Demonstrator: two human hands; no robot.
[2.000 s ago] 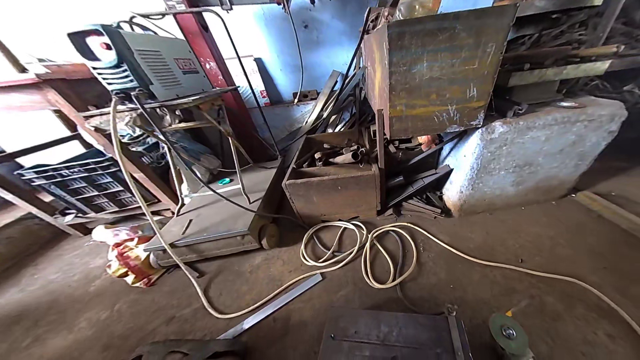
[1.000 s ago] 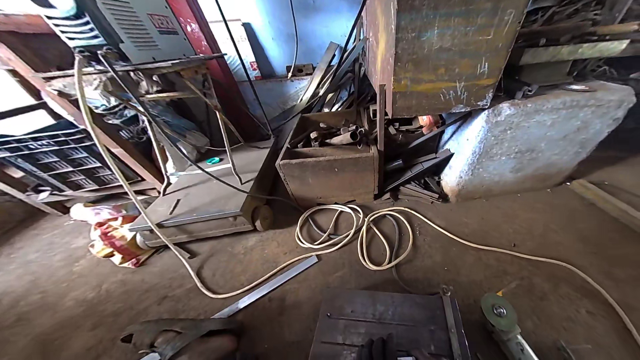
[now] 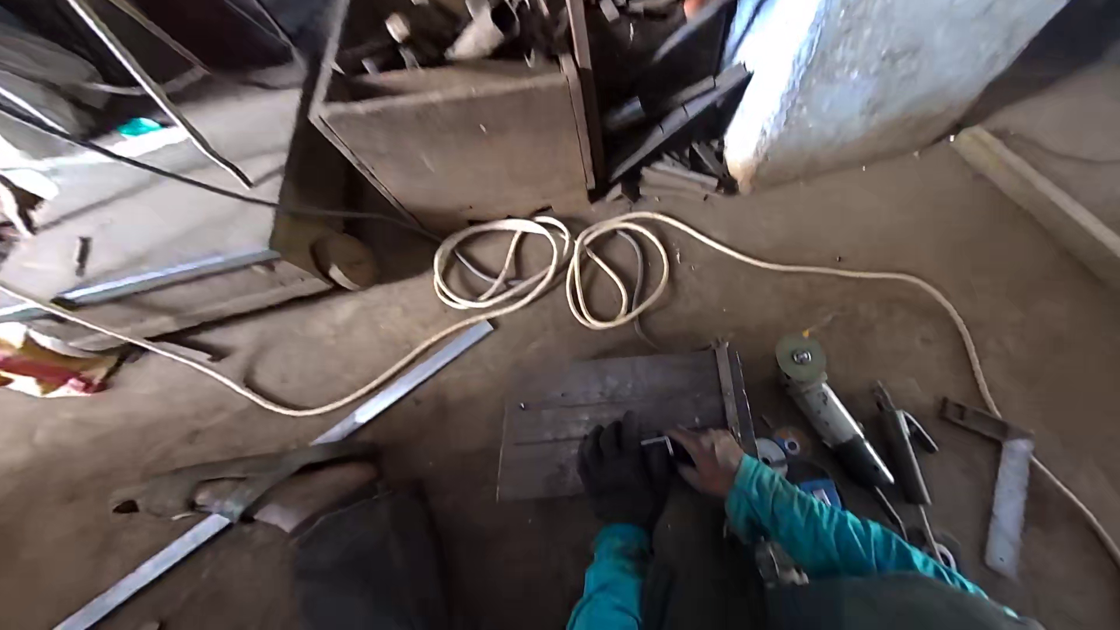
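My left hand (image 3: 623, 472), in a dark glove, is over a dark metal plate (image 3: 560, 420) on the floor. My right hand (image 3: 713, 459), bare, touches a small angled metal piece (image 3: 658, 444) that lies between the two hands. Both sleeves are teal. The left fingers are at the piece's left side, but their grip is not clear. An angle grinder (image 3: 831, 416) lies right of the plate, beside a welding electrode holder (image 3: 906, 446) and a try square (image 3: 1006, 490). Round discs (image 3: 774, 455) lie near my right wrist.
A flat metal bar (image 3: 411, 385) runs under my sandalled foot (image 3: 289, 499). A pale cable (image 3: 612, 324) lies coiled ahead, near a metal bin (image 3: 464, 140) of scrap. A platform scale (image 3: 175, 297) stands left, a whitewashed block (image 3: 875, 87) ahead right, and a beam (image 3: 1041, 201) at the right.
The view has tilted down and come closer to the floor. Both hands are now in view over the metal plate; one second ago only dark glove fingertips showed at its lower edge.
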